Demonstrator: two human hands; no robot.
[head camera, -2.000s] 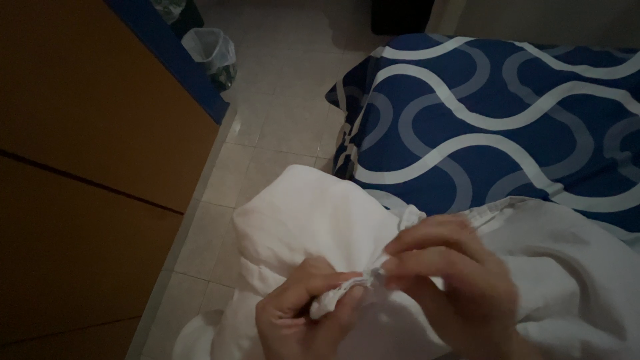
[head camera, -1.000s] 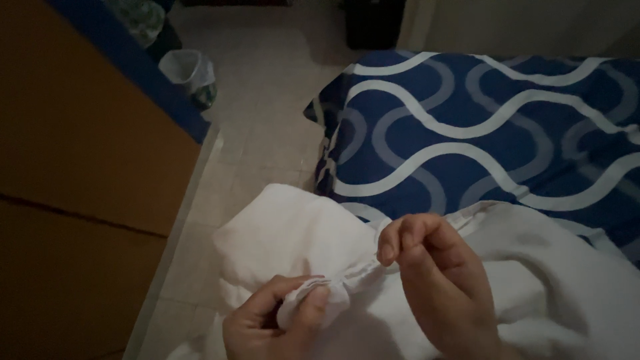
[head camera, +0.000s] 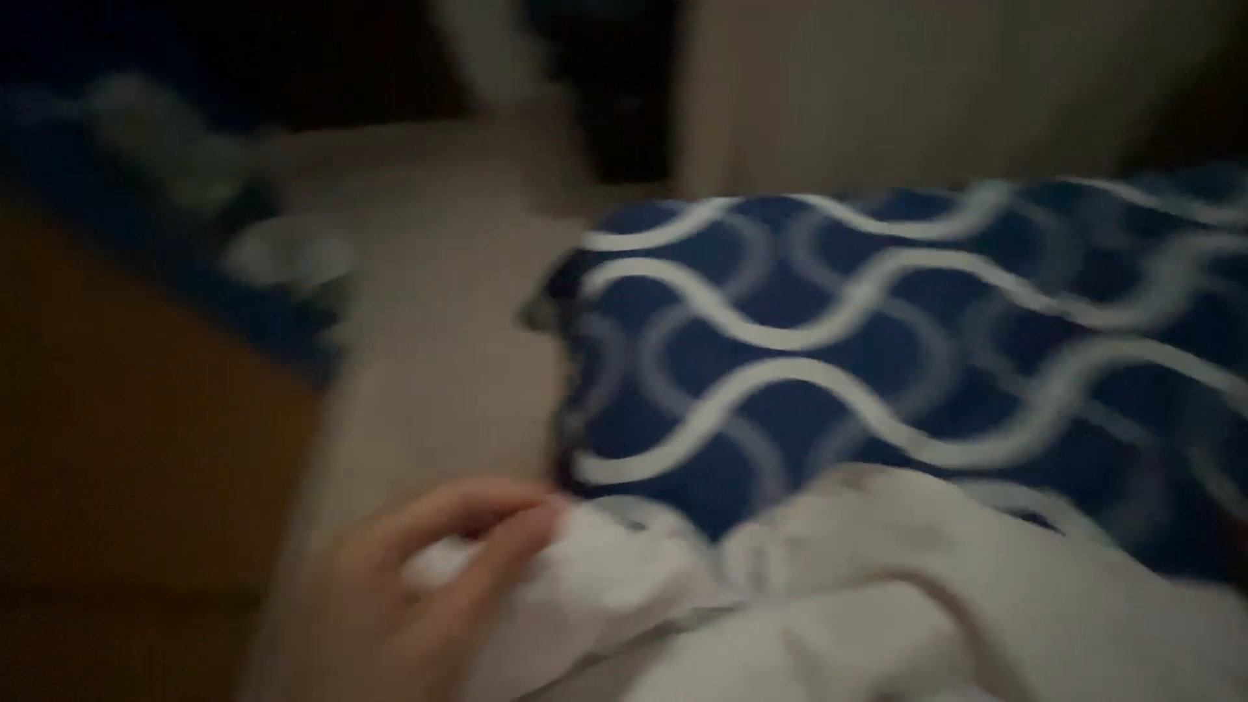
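My left hand (head camera: 439, 575), blurred, pinches the edge of a white cloth (head camera: 624, 556) between thumb and fingertips at the lower left of the middle. The bunched cloth spreads to the right in folds and lies over the near part of a blue patterned cover (head camera: 799, 283) with white and grey wavy lines. A dark reddish patch shows at the far right edge, too blurred to name. My right hand is out of view.
Tiled floor (head camera: 439, 312) runs left of the covered surface. A bin with a pale liner (head camera: 288, 253) stands beside a brown and blue panel (head camera: 127, 439) on the left. Something black (head camera: 624, 88) stands at the far end.
My right hand, beside the left at the white cloth before, has gone out of view. My left hand still pinches the cloth. The view has shifted and is blurred.
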